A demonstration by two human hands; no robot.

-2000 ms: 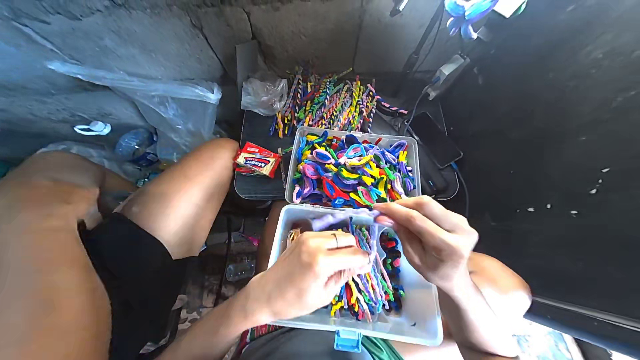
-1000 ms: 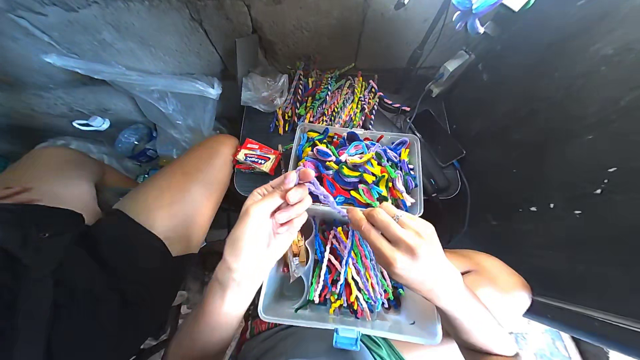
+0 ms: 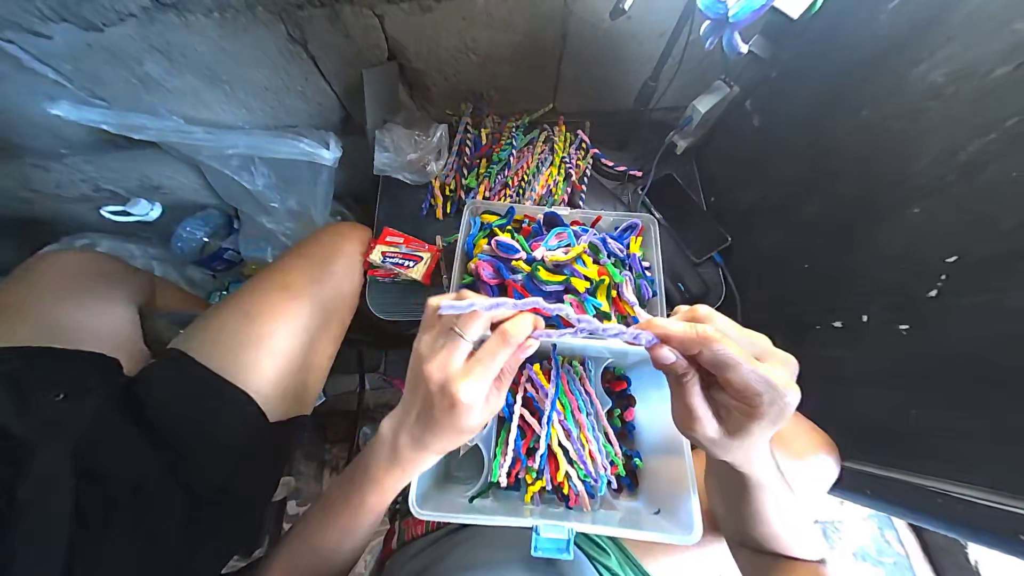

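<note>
My left hand, with a ring on one finger, pinches a pale lavender fuzzy stem, perhaps a pipe cleaner. The fingertips of my right hand grip its right end, where strands lie twisted together. One loose strand extends left over my left fingers. Under my hands, a translucent plastic box holds many straight twisted colourful stems and, at its right side, dark coiled ones. Directly behind it, a second clear box is full of looped, bent colourful pieces.
A bundle of striped twisted stems lies on the dark table behind the boxes. A red snack packet is at left, a phone and cable at right. Another person's bare knee is close on the left; a dark panel stands at right.
My left hand has moved right and lower since one second ago, closer to my right hand. The lavender stem now stretches level between them, with one strand lying over my left fingers.
</note>
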